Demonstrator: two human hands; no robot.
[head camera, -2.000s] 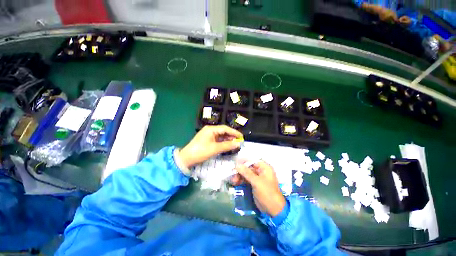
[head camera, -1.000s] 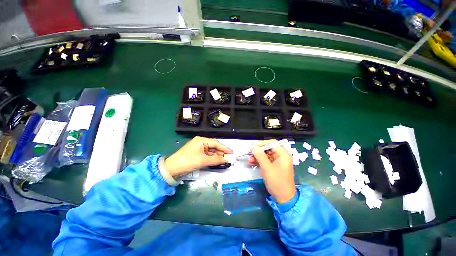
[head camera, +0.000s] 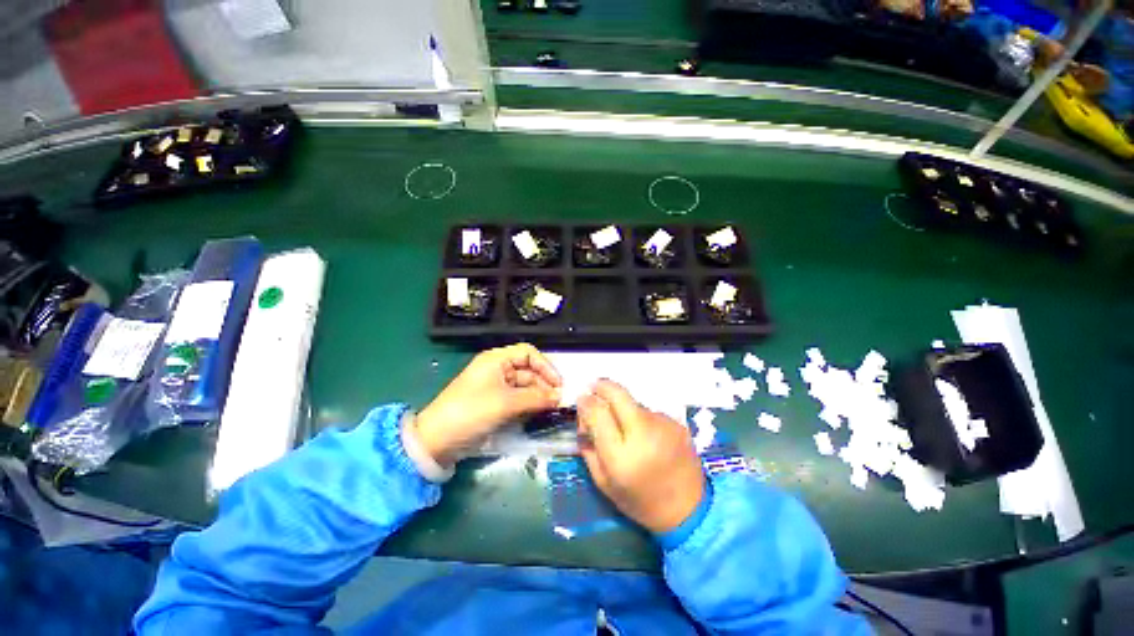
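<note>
My left hand (head camera: 489, 404) holds a small black electronic unit (head camera: 548, 420) at its fingertips, over white paper. My right hand (head camera: 637, 455) meets it from the right, thumb and fingers pinched close to the unit. What the right fingers pinch is hidden; no tweezers can be made out. A blue carrier sheet (head camera: 575, 495) lies partly under my right hand. The black foam tray (head camera: 601, 301) stands just beyond my hands. It holds units with white patches, and one front-row pocket is empty. White paper (head camera: 665, 377) lies between tray and hands.
White liner squares (head camera: 861, 416) lie heaped at right, beside a black scrap bin (head camera: 1010, 429) on a white strip. Bagged parts (head camera: 122, 348) and a long white pack (head camera: 267, 360) lie at left. More trays stand back left (head camera: 199, 164) and back right (head camera: 989, 199), before a metal rail.
My right hand has moved left and closed in against the left hand and the unit, now covering more of the blue sheet. The tweezers-like stick seen earlier no longer shows.
</note>
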